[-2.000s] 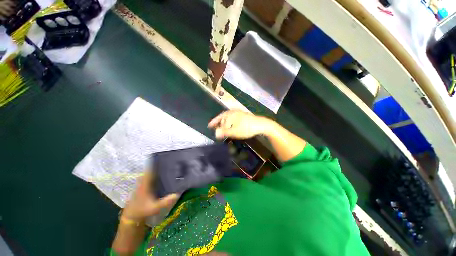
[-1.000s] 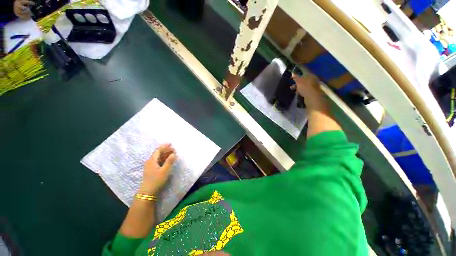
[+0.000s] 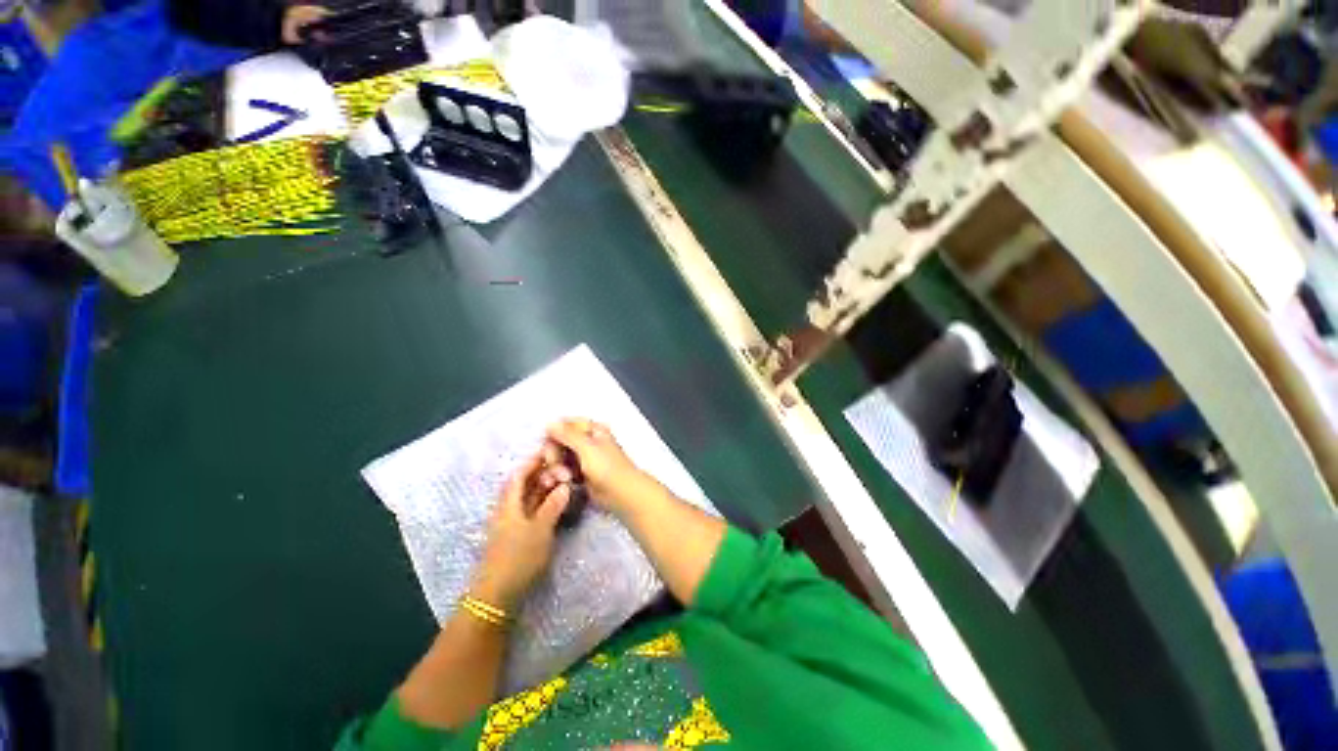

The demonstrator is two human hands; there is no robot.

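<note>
My left hand (image 3: 524, 525) and my right hand (image 3: 591, 458) are together over the white textured mat (image 3: 455, 484). Between their fingertips they hold a small dark piece (image 3: 572, 503), mostly hidden by the fingers; its exact kind cannot be told. A black housing (image 3: 980, 434) with a short yellow wire lies on a white sheet (image 3: 1045, 506) on the green belt at the right.
A cream chipped metal rail (image 3: 697, 272) and post (image 3: 939, 191) separate table and belt. At the far end are a yellow wire bundle (image 3: 235, 191), an empty black frame (image 3: 477, 135), a white cup (image 3: 118, 242) and another person's hand (image 3: 304, 22).
My right hand has left the black housing on the belt sheet and come back to my left hand over the mat. A small dark piece now shows between them. The view has shifted.
</note>
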